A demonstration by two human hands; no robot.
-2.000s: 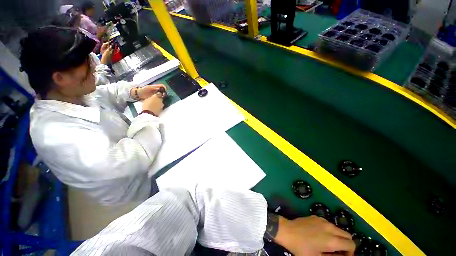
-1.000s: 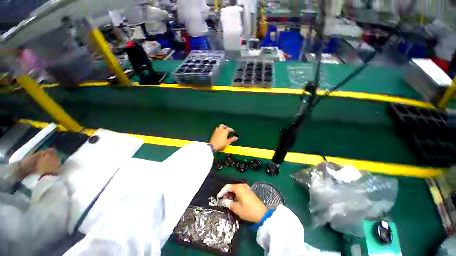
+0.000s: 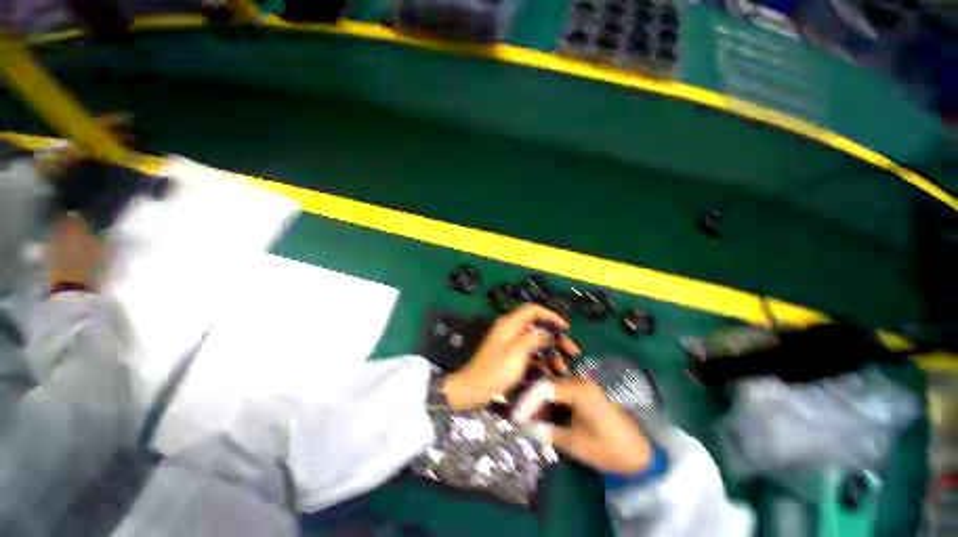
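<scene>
My left hand is over the silver heap's far edge, fingers curled round a dark round unit, partly hidden by them. My right hand, with white-covered fingertips and a blue wrist band, is just right of it, fingers bent towards the unit. Blur hides whether it pinches a small part. Loose shiny metal pieces lie in a dark tray below both hands. Several round black units stand in a row on the green mat by the yellow edge.
A speckled round dish is behind my right hand. At the right are a clear bag, a long dark blurred shape and a teal box. White sheets and a neighbour's hand are left. One black piece lies on the conveyor.
My left hand has come back from the yellow edge to meet my right hand above the metal pieces. The view has tilted down, and the long dark shape now lies over the bag.
</scene>
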